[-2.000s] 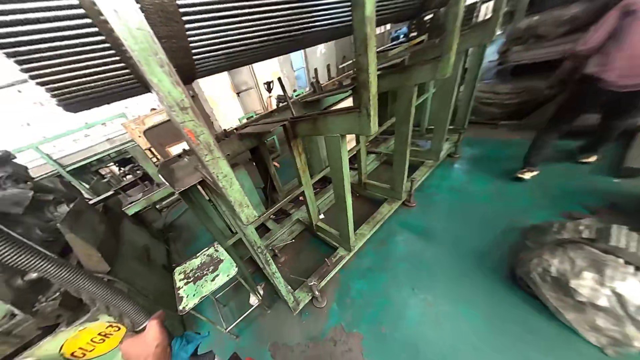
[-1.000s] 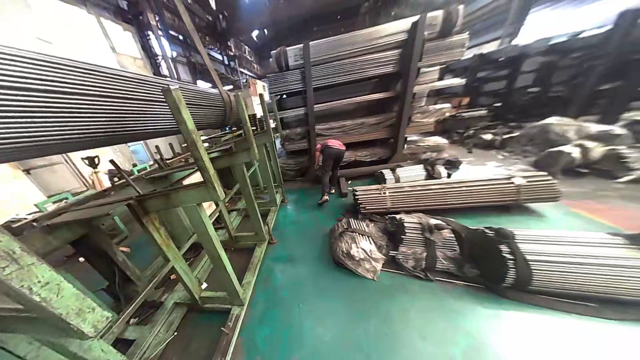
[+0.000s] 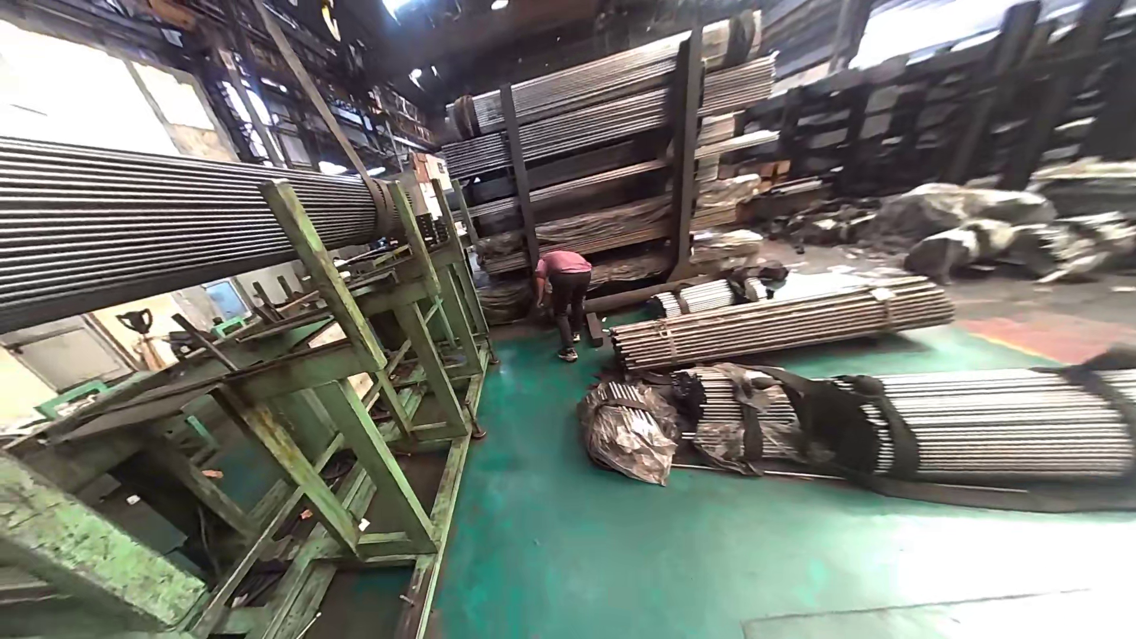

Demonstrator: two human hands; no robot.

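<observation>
Neither my left hand nor my right hand shows in the head view now. At the upper left a large bundle of metal rods hangs or rests above a worn green steel frame, with a strap around its far end. On the right, wide-strapped metal bars lie low over the floor, beside a bar bundle end wrapped in torn plastic. Behind them a long tied bundle of bars lies at a slant.
A person in a pink top bends down by a tall rack of bars at the back. Green painted floor runs between the frame and the bundles. Wrapped heaps lie at the far right.
The view has swung right and up. Two seconds ago a hand showed at the lower left by a ribbed hose; it is out of view now. The person in pink, walking then, is bent over now.
</observation>
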